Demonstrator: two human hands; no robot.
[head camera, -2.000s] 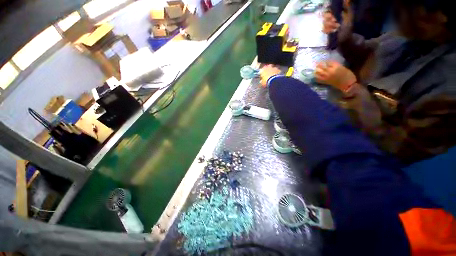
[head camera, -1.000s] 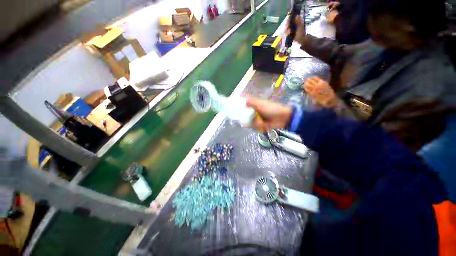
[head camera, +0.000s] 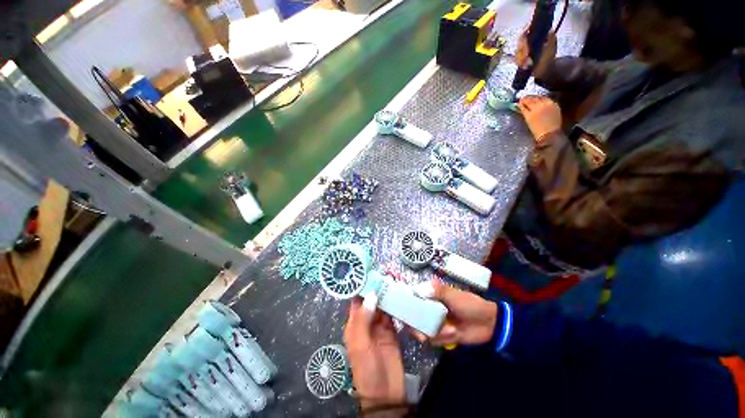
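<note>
A handheld fan (head camera: 404, 306) with a round spoked head is held just above the bench, its head towards the left. My right hand (head camera: 467, 314) grips its pale handle from the right, with a yellow spot at the fingers. My left hand (head camera: 376, 351) is under the neck, thumb and fingertips with white caps touching it. Another fan's spoked head (head camera: 327, 371) lies beside my left hand, its handle partly hidden by that hand. A fan (head camera: 445, 260) lies just beyond the held one.
Small mint parts (head camera: 314, 247) and dark shiny parts (head camera: 349, 194) lie in heaps. A row of fan bodies (head camera: 204, 359) lies at left. More fans (head camera: 457, 184) lie farther up the bench. A neighbour's hand (head camera: 539, 117) works beside a yellow-and-black box (head camera: 468, 39). The green belt (head camera: 302, 131) carries a fan.
My right hand has brought the fan from the far end of the bench back towards me. My left hand has come into view at its neck. The view has shifted, showing the row at left.
</note>
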